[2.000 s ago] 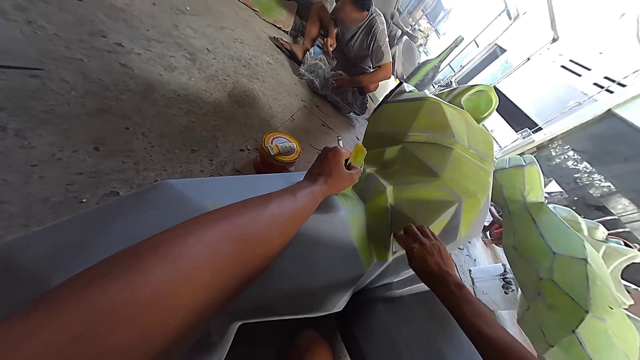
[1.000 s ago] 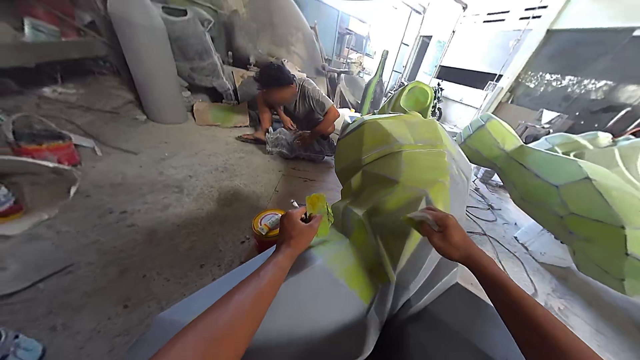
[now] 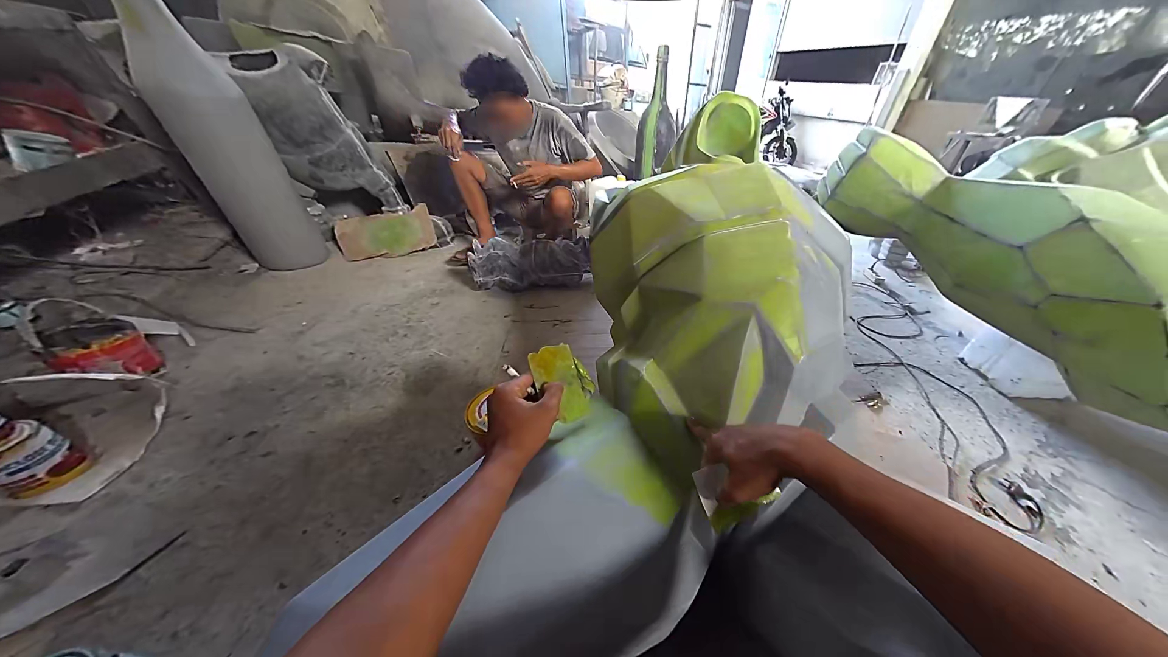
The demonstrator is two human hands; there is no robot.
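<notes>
A large faceted sculpture (image 3: 721, 265), grey with yellow-green patches, stands before me. My left hand (image 3: 522, 415) grips a flat palette piece (image 3: 564, 381) smeared with yellow-green paste, and a cigarette (image 3: 511, 371) sticks out between its fingers. Behind that hand, a tin with a yellow rim (image 3: 476, 411) is partly hidden. My right hand (image 3: 753, 461) is low on the sculpture, its index finger touching the surface; a thin, pale flat spreader (image 3: 709, 488) shows under its fingers, close to a yellow-green smear.
A person (image 3: 538, 155) sits on the floor beyond, by crumpled clear plastic (image 3: 529, 265). A second green faceted form (image 3: 1031, 246) stands at right, with black cables (image 3: 912, 365) on the floor below. At left are a grey bottle-shaped form (image 3: 219, 137), a red bucket (image 3: 109, 351) and a paint tin (image 3: 36, 456).
My right hand has moved down the sculpture from its upper side. The seated person has gone from leaning over the plastic to sitting more upright with one hand raised.
</notes>
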